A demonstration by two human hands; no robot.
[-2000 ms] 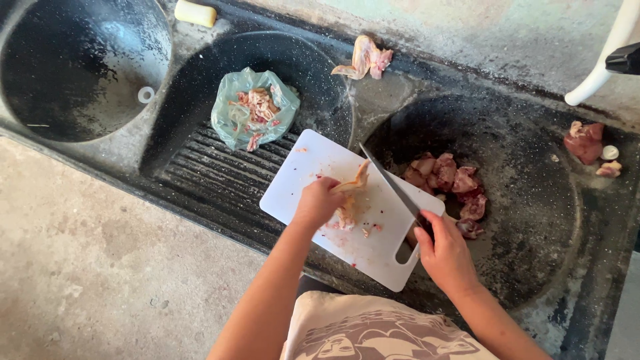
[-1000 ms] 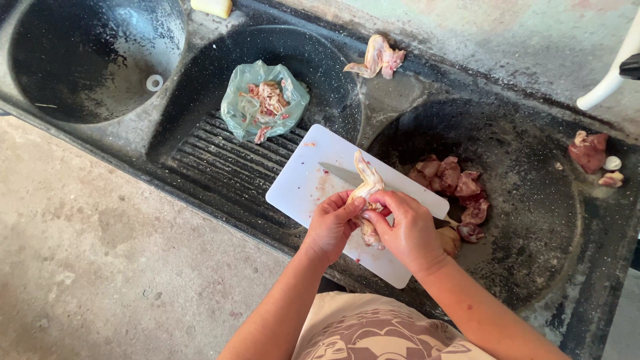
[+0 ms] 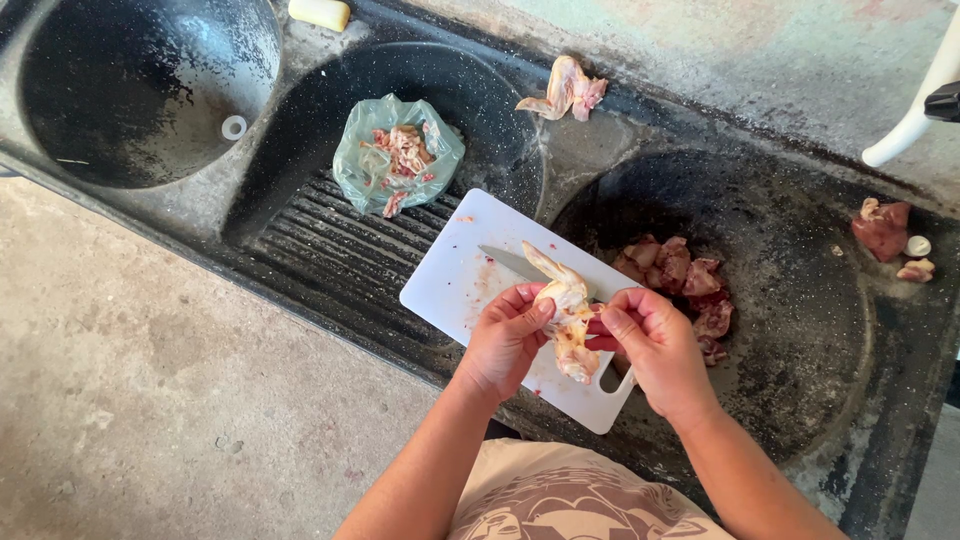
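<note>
My left hand [image 3: 510,334] holds a raw chicken wing [image 3: 566,300] over a white plastic cutting board [image 3: 457,262]. The fingers of my right hand [image 3: 652,341] pinch a bit of skin or tissue at the wing's right side. A knife lies on the board behind the wing; its blade [image 3: 506,259] shows, while its handle is hidden by my right hand. To the right of the board, several raw meat pieces [image 3: 675,270] lie in the right basin. A pale green plastic bag [image 3: 360,172] with meat scraps stands open in the ribbed middle basin.
Another raw wing [image 3: 564,88] rests on the back rim of the black speckled sink [image 3: 322,311]. A liver-like piece [image 3: 883,229] and a white cap [image 3: 918,246] sit on the right rim. A yellowish bar [image 3: 319,13] lies at the back left. A white pipe [image 3: 911,94] hangs at the upper right.
Two seconds ago my right hand held the knife; it now lies on the board. Both hands have come together at the wing, which is raised off the board.
</note>
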